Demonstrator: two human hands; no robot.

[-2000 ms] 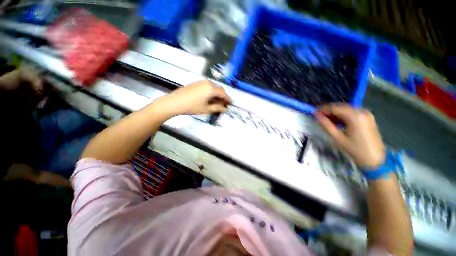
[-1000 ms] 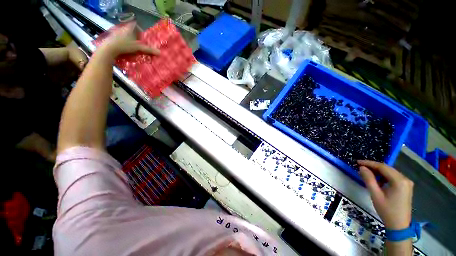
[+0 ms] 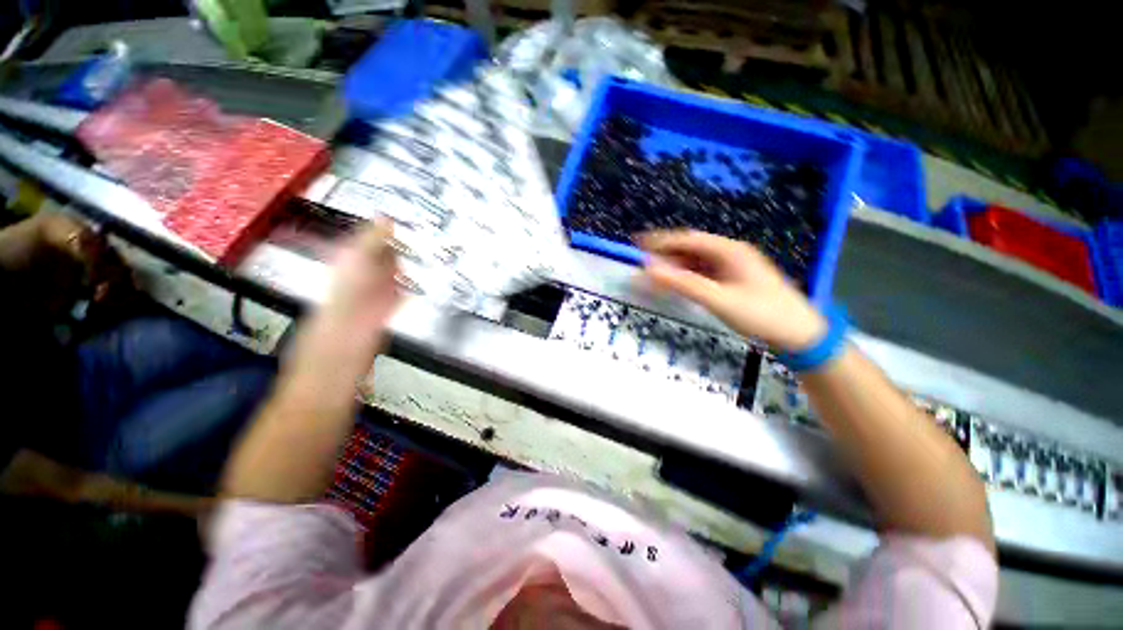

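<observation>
A white circuit board panel (image 3: 474, 185), blurred, is tilted above the track, left of the blue component bin. My left hand (image 3: 357, 289), strongly blurred, grips its lower left edge. My right hand (image 3: 733, 289), with a blue strap (image 3: 819, 345) on its wrist, is over the front edge of the blue bin (image 3: 850, 185). Its thumb and fingers are bent towards each other; whether they pinch a part cannot be told. The bin holds a heap of small black components (image 3: 764, 203). Populated board panels (image 3: 653, 351) lie end to end in the track in front of it.
A red bubble-wrap bag (image 3: 203, 166) lies across the track at left. An upturned blue box (image 3: 413, 68) and clear plastic bags (image 3: 585, 55) are behind. Another person's hand (image 3: 49, 240) is at far left. A blue bin with red contents (image 3: 1034, 246) is at right. A red striped crate (image 3: 370, 468) is below.
My left hand has left the red bag and now holds a tilted board panel over the track. My right hand has moved left along the bin's front edge. The view has turned.
</observation>
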